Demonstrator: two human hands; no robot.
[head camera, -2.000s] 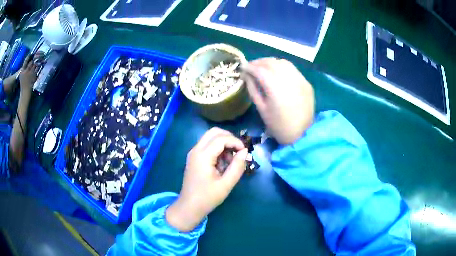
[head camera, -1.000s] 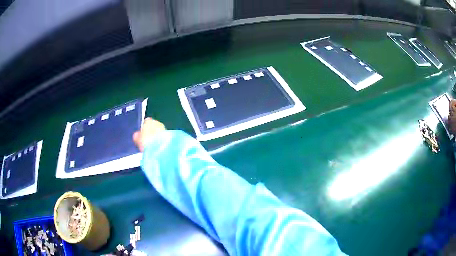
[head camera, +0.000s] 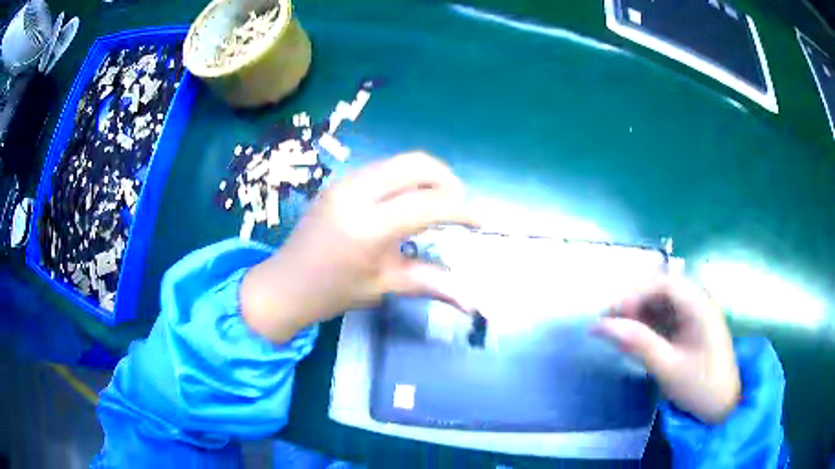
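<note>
A dark panel (head camera: 531, 394) on a white backing sheet (head camera: 348, 385) lies in front of me, its upper part washed out by glare. My left hand (head camera: 375, 229) is over the panel's upper left; a small black piece (head camera: 477, 329) is at its thumb tip, over the panel. Whether the piece is pinched or touches the panel is hard to tell. My right hand (head camera: 673, 343) is over the panel's right side, blurred, fingers curled; I cannot see whether it holds anything. A pale square (head camera: 404, 396) is at the panel's lower left.
A pile of black and cream pieces (head camera: 284, 169) lies beyond my left hand. A yellowish tub (head camera: 252, 55) with pale slips stands at upper left, beside a blue tray (head camera: 151, 201) full of mixed pieces. Another panel (head camera: 696, 41) lies at upper right.
The view has swung back down to the near table. My right hand, earlier at a far panel's edge, is now over a panel lying in front of me. My left hand is in view again.
</note>
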